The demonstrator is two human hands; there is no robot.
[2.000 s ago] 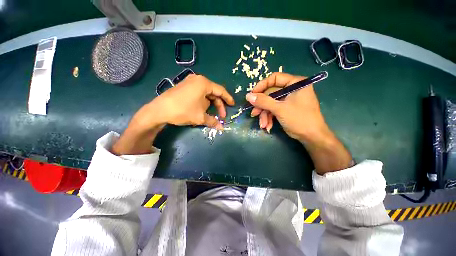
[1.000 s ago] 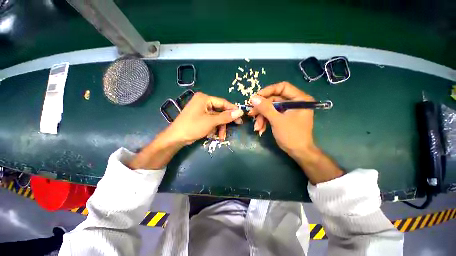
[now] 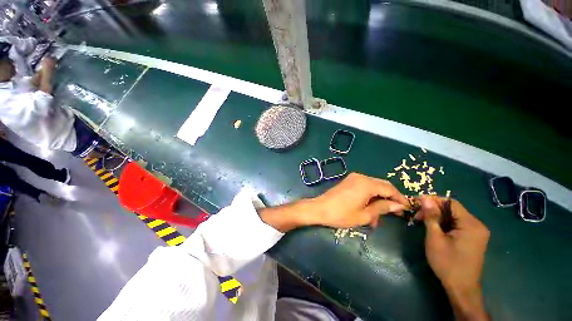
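My left hand (image 3: pixel 351 202) reaches in from the left, thumb and fingertips pinched together. Whether a tiny piece is between them cannot be made out. My right hand (image 3: pixel 458 247) meets it, with the dark, blurred tweezers (image 3: pixel 447 215) in its fingers; their tip is hidden. A loose pile of cream bits (image 3: pixel 417 175) lies just beyond the fingertips. A smaller pile of pale bits (image 3: pixel 350 234) lies below my left hand. Watch frames lie left of the cream pile, one alone (image 3: pixel 342 142) and two side by side (image 3: pixel 333 168). Two more (image 3: pixel 532 205) lie at the right.
A round mesh-like disc (image 3: pixel 281 127) and a white paper strip (image 3: pixel 204 115) lie on the green bench (image 3: pixel 244 169) at left. A metal post (image 3: pixel 290 53) rises from the pale rail. A red stool (image 3: pixel 147 194) is below the bench edge. Another person (image 3: pixel 37 113) is at far left.
The view has swung left and tilted, bringing the other person in and taking the screwdriver out. My hands stay close together, fingertips meeting by the cream pile.
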